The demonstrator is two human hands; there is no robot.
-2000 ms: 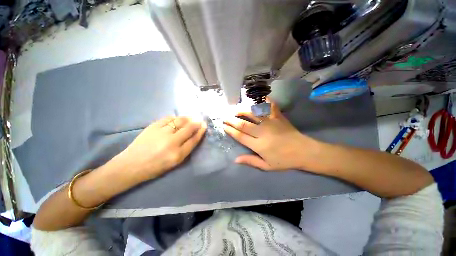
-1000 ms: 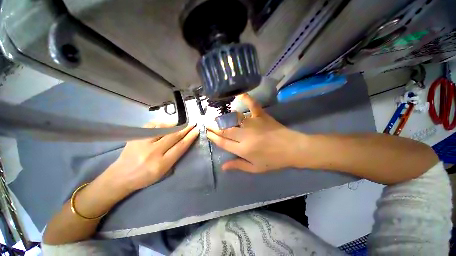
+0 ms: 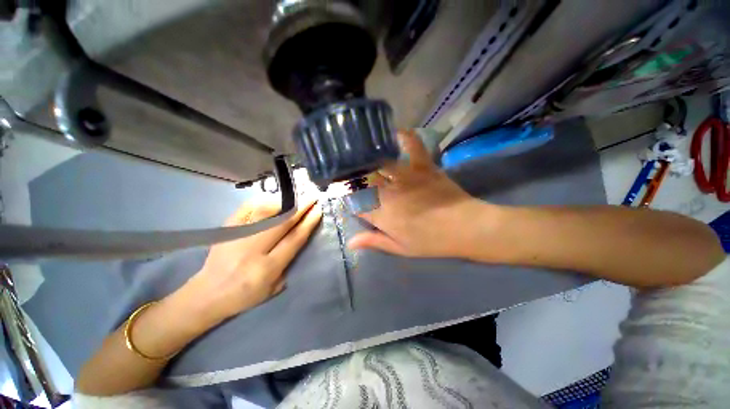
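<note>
A large grey garment panel (image 3: 448, 291) lies flat on the white table under the sewing machine head (image 3: 192, 88). A straight dark line or slit runs in the panel from the lamp-lit needle area towards me. My left hand (image 3: 256, 260) lies flat on the panel left of this line, fingertips near the needle area. My right hand (image 3: 424, 204) lies on the panel to the right, fingers spread, partly hidden by the black ribbed knob (image 3: 346, 140). The presser foot and needle are hidden by glare and machine parts. Neither hand grips anything visibly.
A blue-rimmed gauge (image 3: 498, 146) is on the machine, right of the knob. Small blue and orange snips (image 3: 647, 184) and red-handled scissors (image 3: 708, 156) lie at the right. A grey curved bar (image 3: 144, 241) crosses the left side. A blue mesh crate (image 3: 580, 390) shows at the bottom right.
The view has moved closer to the machine head, and the ribbed knob looks larger. The dark line in the panel now shows more clearly between my hands. Both hands stay flat beside the needle area.
</note>
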